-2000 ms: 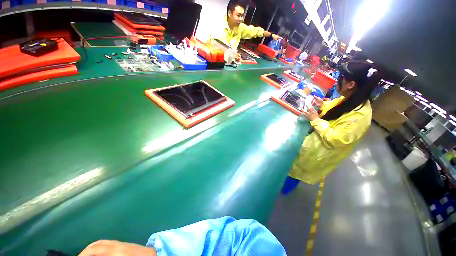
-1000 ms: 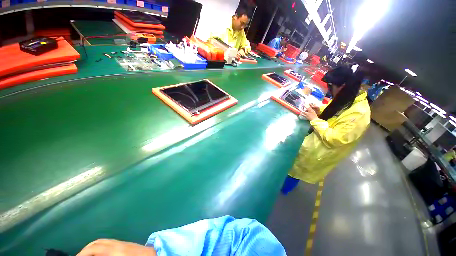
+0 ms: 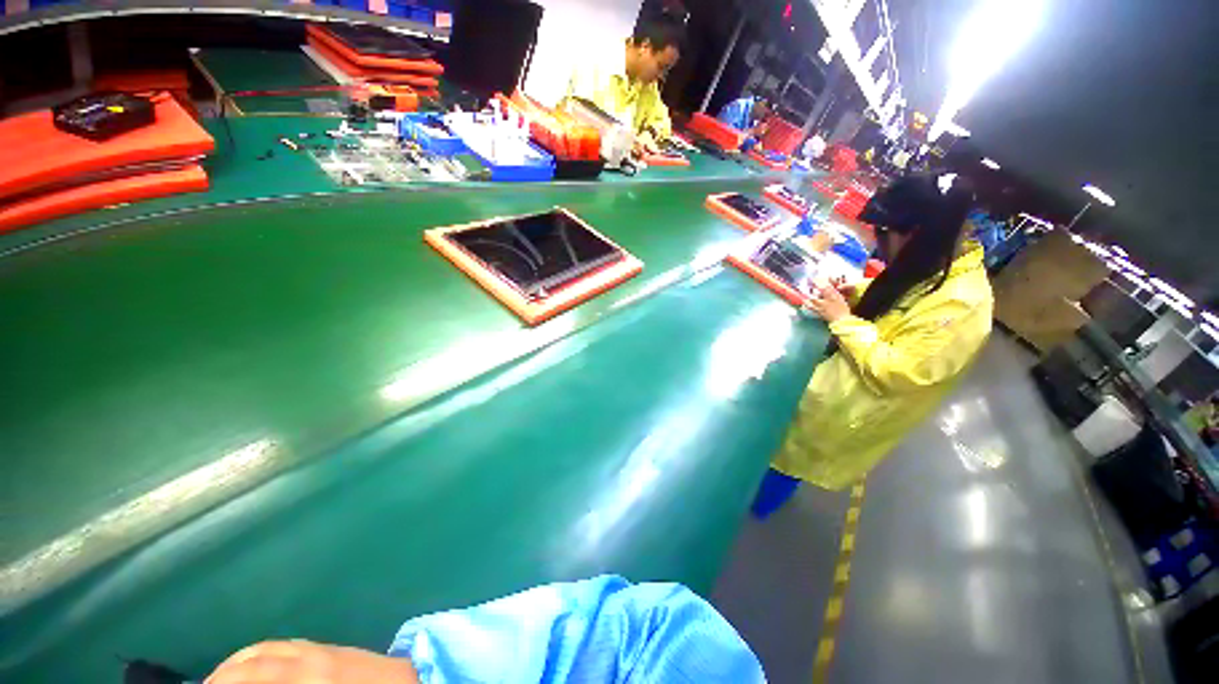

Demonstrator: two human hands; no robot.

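Observation:
A black display panel [image 3: 542, 250] lies on an orange foam tray [image 3: 531, 310] on the green bench, ahead of me. Streaky reflections show on the panel. My right hand [image 3: 310, 664], with a light blue sleeve, is at the bottom edge, far from the panel. Only its back and wrist area show; the fingers are cut off. A small dark object [image 3: 150, 671] shows just left of the hand; I cannot tell whether the hand holds it. My left hand is out of the picture.
A person in a yellow smock [image 3: 893, 341] works at a panel on the right. Another yellow-smocked person [image 3: 618, 91] is behind the bench. Blue bins [image 3: 515, 170] and small parts lie at the back. Stacked orange foam trays [image 3: 100, 150] with a black box are at left.
The nearest panel and its tray have moved right and slightly away along the bench. The person at the back has lowered an outstretched arm and bent forward. My right hand has barely moved.

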